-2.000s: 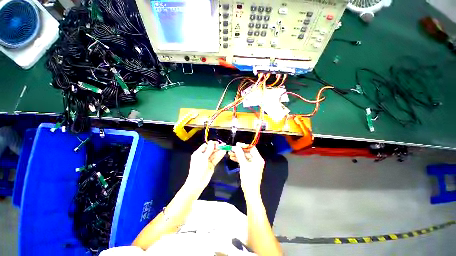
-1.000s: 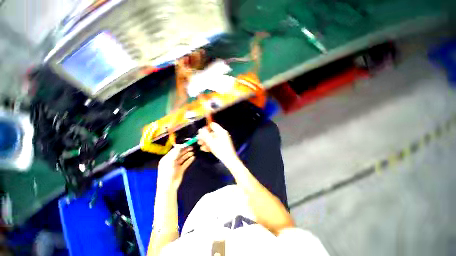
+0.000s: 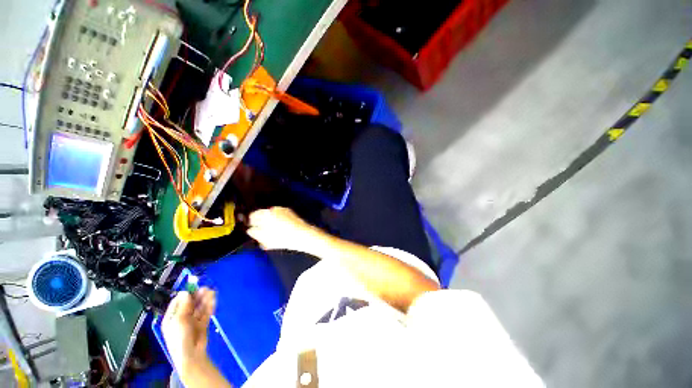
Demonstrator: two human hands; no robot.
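My left hand [image 3: 190, 314] is over the rim of the large blue bin [image 3: 250, 307], fingers partly spread. A small green-and-white tag [image 3: 192, 284] shows at its fingertips; whether it is held is unclear. My right hand [image 3: 279, 229] is below the bench edge, beside the yellow clamp [image 3: 205, 231], with fingers bent together. A small dark spot shows at its fingertips, too blurred to name. The orange fixture strip [image 3: 221, 157] lies along the bench edge, with orange and red test leads [image 3: 171, 136] running to the beige cable tester [image 3: 91, 95].
A pile of black cables [image 3: 106, 239] lies on the green bench beside a blue-and-white fan [image 3: 59, 282]. White paper [image 3: 218, 110] lies by the strip. A blue bin with black cables [image 3: 375, 114] is under the bench. A red crate [image 3: 425, 68] stands on the floor.
The view has turned strongly. My hands have moved apart; the left is now over the large blue bin, the right near the clamp. The green piece no longer shows between both hands.
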